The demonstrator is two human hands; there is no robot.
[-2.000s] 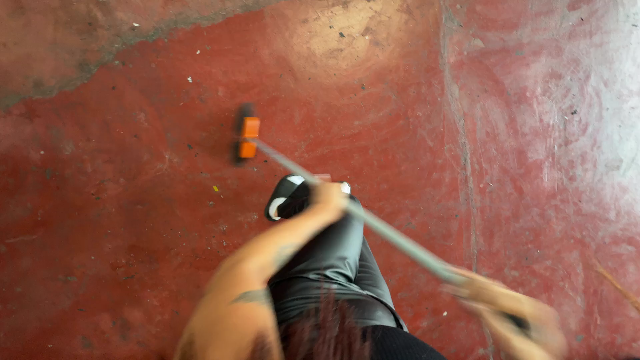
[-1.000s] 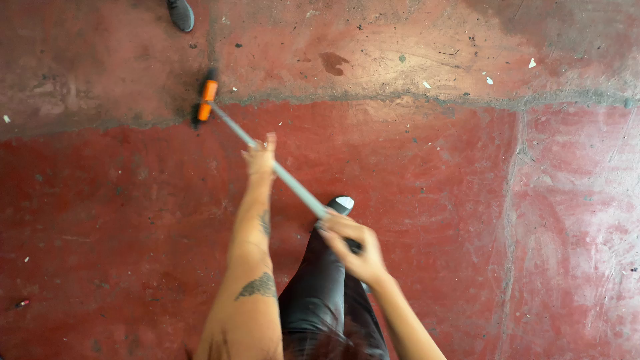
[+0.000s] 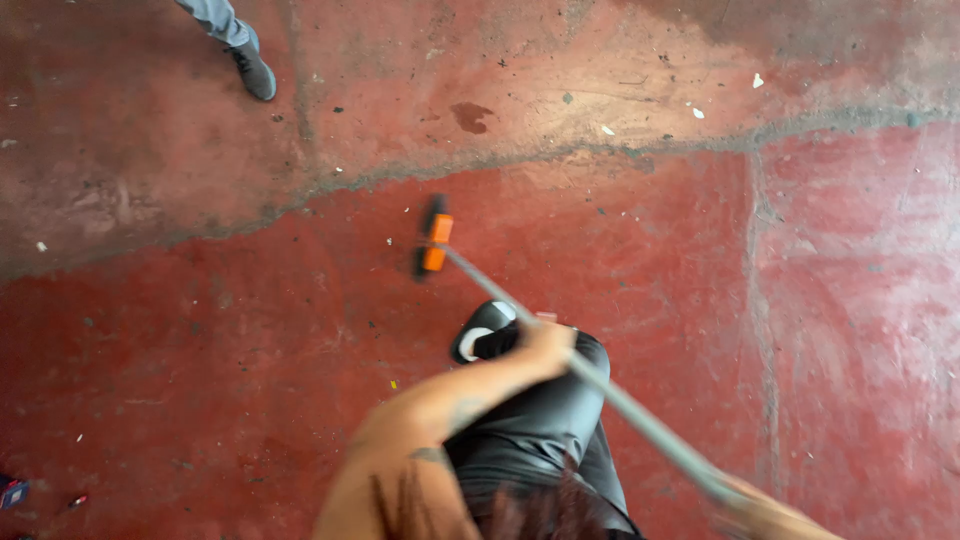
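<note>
A push broom with an orange and black head and a long grey handle slants across the view, its head on or just above the red floor. My left hand grips the middle of the handle, above my bent leg. Near the bottom right my right hand is closed around the upper part of the handle; it is blurred and partly cut off by the frame. Small bits of debris lie beside the broom head. The handle's end is hidden.
Another person's shoe and trouser leg show at the upper left. A rough grey seam crosses the floor, with pale scraps beyond it. A small dark blue and red object lies at the lower left edge.
The broom head has come back toward my feet, from beyond the seam to the near side. My right hand has moved away from my left, down and to the right. More of the other person's leg shows.
</note>
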